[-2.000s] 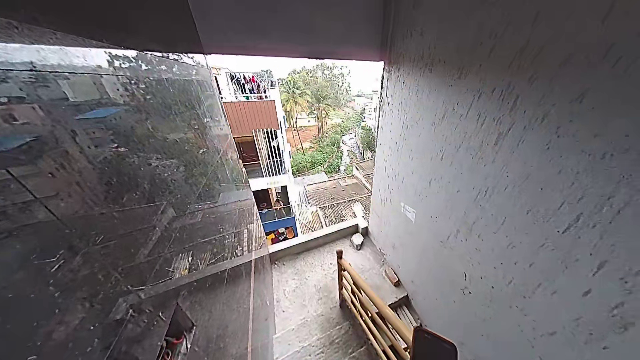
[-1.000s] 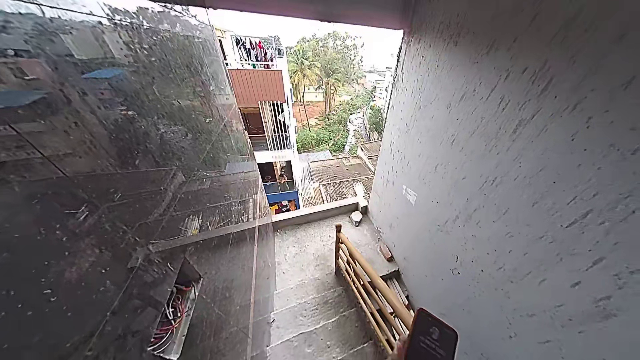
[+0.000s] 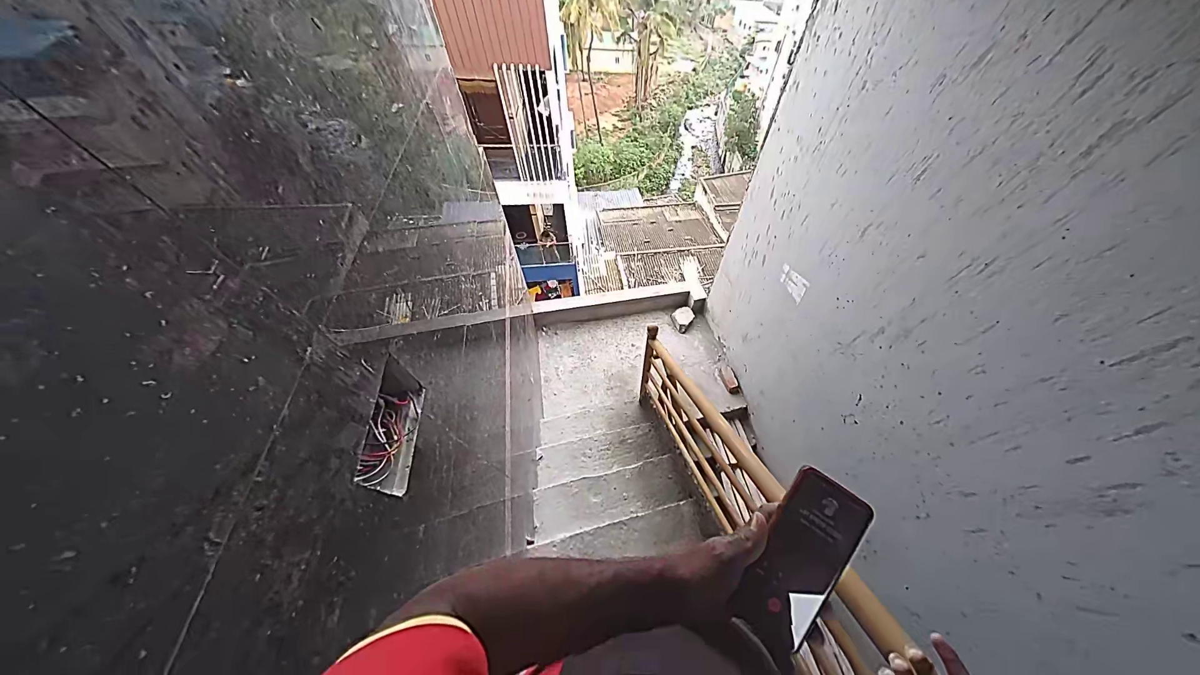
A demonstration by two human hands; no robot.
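Observation:
My left arm, in a red sleeve with a yellow edge, reaches across the bottom of the view. My left hand (image 3: 736, 562) grips a dark smartphone (image 3: 808, 553) by its left side, screen facing up, with faint writing and a red dot on it. The phone lies over the yellow-brown handrail (image 3: 722, 422) of a stair railing and hides part of it. At the bottom right edge, a few fingertips of my right hand (image 3: 923, 660) are at the handrail's near end; the rest is cut off, so its grip is unclear.
Concrete steps (image 3: 609, 487) lead down to a landing (image 3: 600, 361) with a low parapet (image 3: 619, 302). A stone (image 3: 682, 319) and a brick (image 3: 729, 379) lie near the grey wall (image 3: 966, 309). Coloured wires (image 3: 384, 441) fill a box opening in the dark polished wall (image 3: 234, 375) on the left.
The view has tilted downward. My left forearm and sleeve have come into sight, and the phone shows more fully than before. Fingertips of my right hand now appear at the bottom right.

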